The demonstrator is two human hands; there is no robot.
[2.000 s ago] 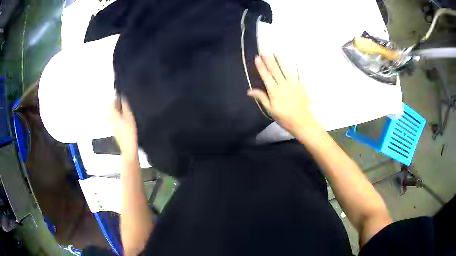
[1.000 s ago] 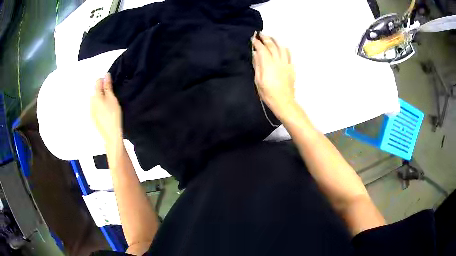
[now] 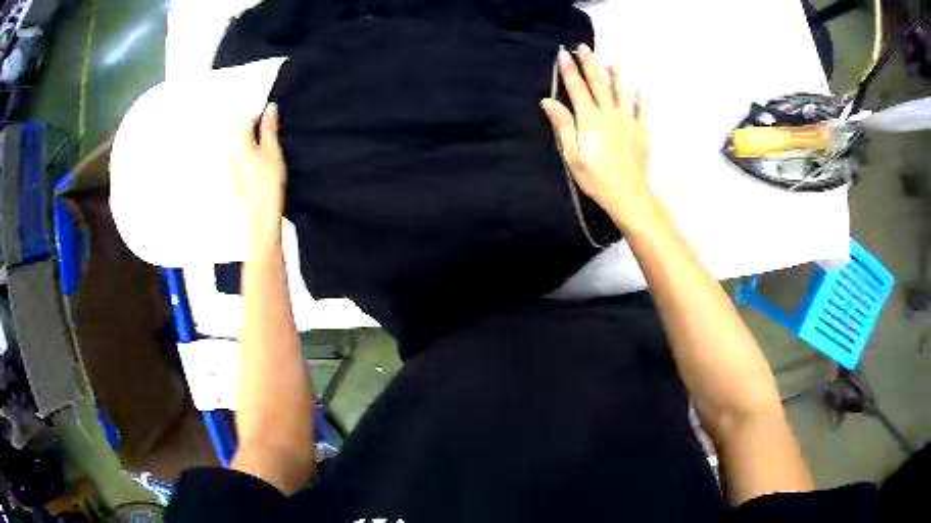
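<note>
A black garment (image 3: 429,153) lies spread over the white padded pressing board (image 3: 163,184) and white table. A thin light line (image 3: 574,189) runs along its right side, partly hidden by my right hand. My left hand (image 3: 263,163) is at the garment's left edge, fingers close together; whether it grips the cloth cannot be told. My right hand (image 3: 602,128) lies flat with fingers spread on the garment's right edge, partly over the white surface.
A steam iron (image 3: 786,143) with a yellow-orange handle rests at the table's right edge, its hose running right. A light-blue slotted plastic stool or basket (image 3: 849,306) stands below right. A blue-framed bin with brown cloth (image 3: 128,337) stands at left.
The garment's body looks flatter than one second ago. My right hand has spread from a curled pose at the edge to lying flat. The whole view has shifted slightly.
</note>
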